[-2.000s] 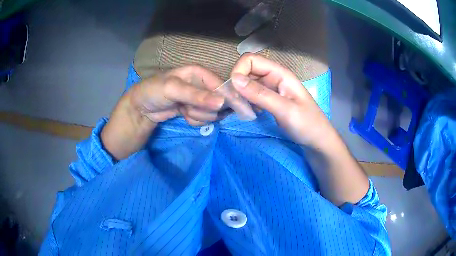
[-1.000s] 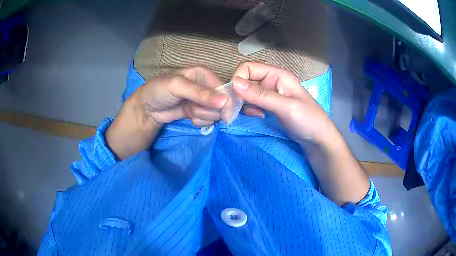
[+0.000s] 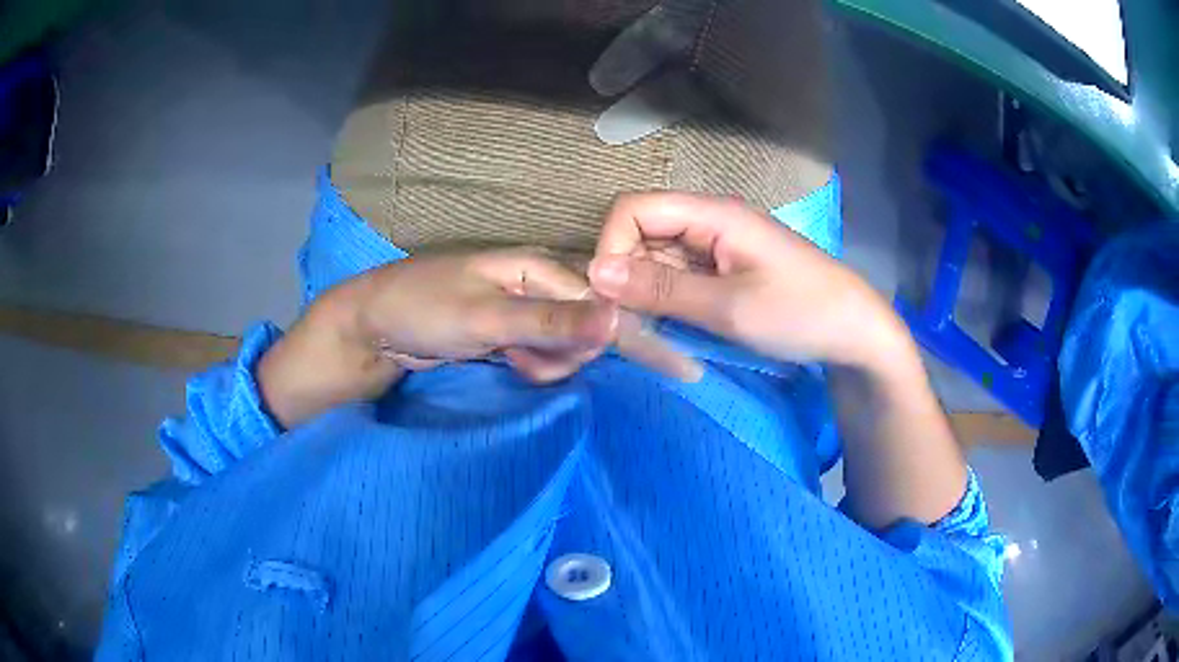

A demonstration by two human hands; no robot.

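Observation:
A translucent whitish finger cot [image 3: 662, 351] is between the fingertips of my two bare hands, its closed end pointing down and right over the smock. My left hand [image 3: 472, 314] pinches at its upper end with thumb and fingers. My right hand [image 3: 740, 276] has its thumb and index fingertip at the same end, touching or almost touching my left fingertips. The cot's open end is hidden by the fingers. Two more flat finger cots, one pale [image 3: 636, 120] and one in shadow [image 3: 637, 52], lie on the brown ribbed trousers [image 3: 517, 162].
The blue smock [image 3: 388, 491] with a white button fills the bottom. A green bench edge [image 3: 957, 49] with a white sheet [image 3: 1083, 36] is at upper right. A blue plastic stool [image 3: 983, 278] and a person's blue sleeve [image 3: 1131, 375] are at right.
Both hands have moved slightly down, towards the smock. The held cot has swung from hanging nearly straight down to slanting down and right. The view has shifted a little.

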